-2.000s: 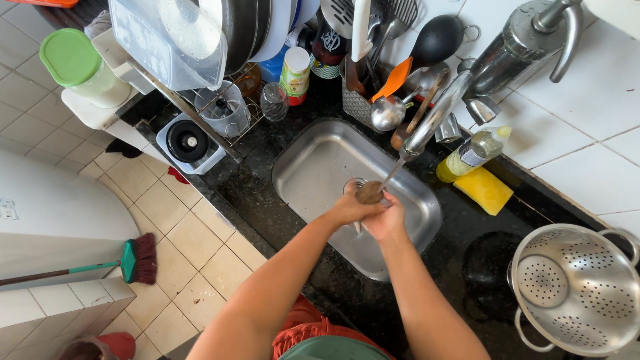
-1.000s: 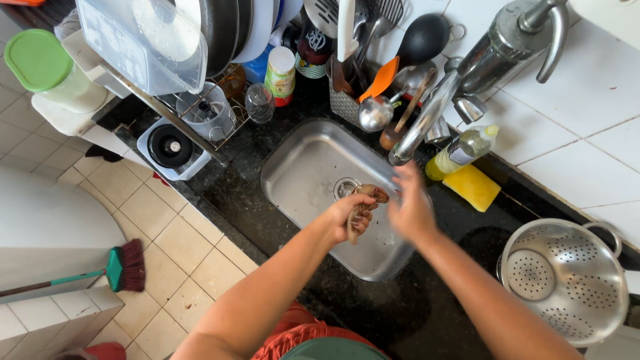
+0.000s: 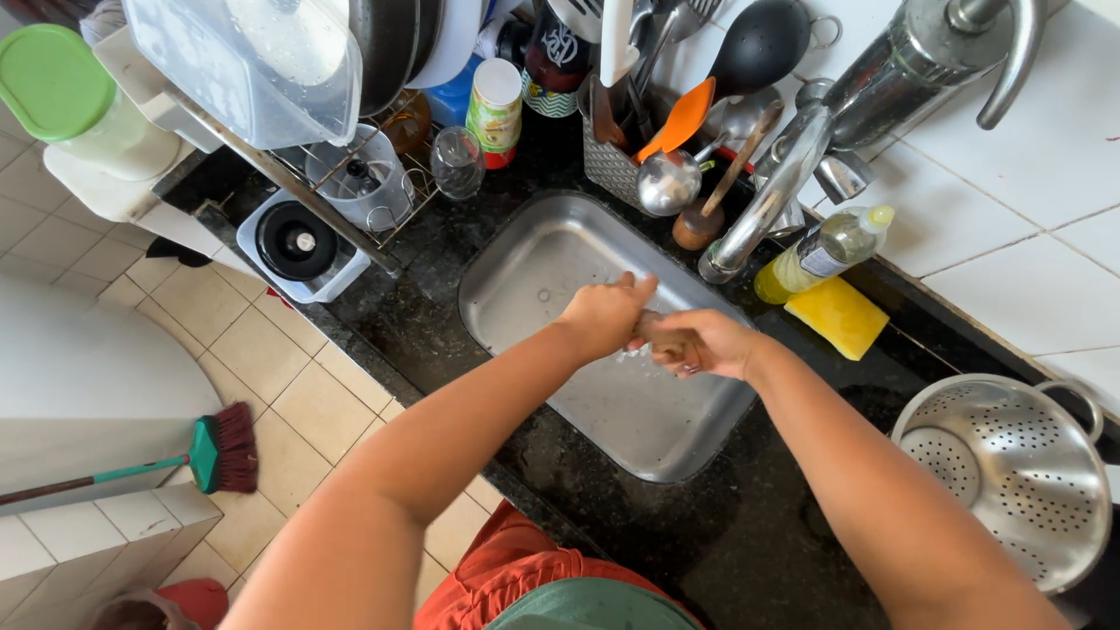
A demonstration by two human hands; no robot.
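Observation:
Both hands meet over the stainless steel sink (image 3: 612, 420). My left hand (image 3: 604, 317) grips a brownish item (image 3: 649, 324), mostly hidden by the fingers, so its kind is unclear. My right hand (image 3: 700, 341) is closed around the other side of it, slightly blurred. Some water drops show just below the hands. The metal faucet (image 3: 774, 197) hangs over the sink's upper right edge, and no stream shows from its spout.
A yellow sponge (image 3: 838, 317) and a soap bottle (image 3: 822, 254) lie right of the faucet. A steel colander (image 3: 1006, 481) stands at the right. Behind the sink is a utensil holder (image 3: 617, 166); at the left, a dish rack (image 3: 297, 188) and blender jar (image 3: 359, 179).
Water ran over the joined hands two seconds ago. One second ago my right hand was apart, near the faucet; now it is back at the item in my left hand, and the stream is gone.

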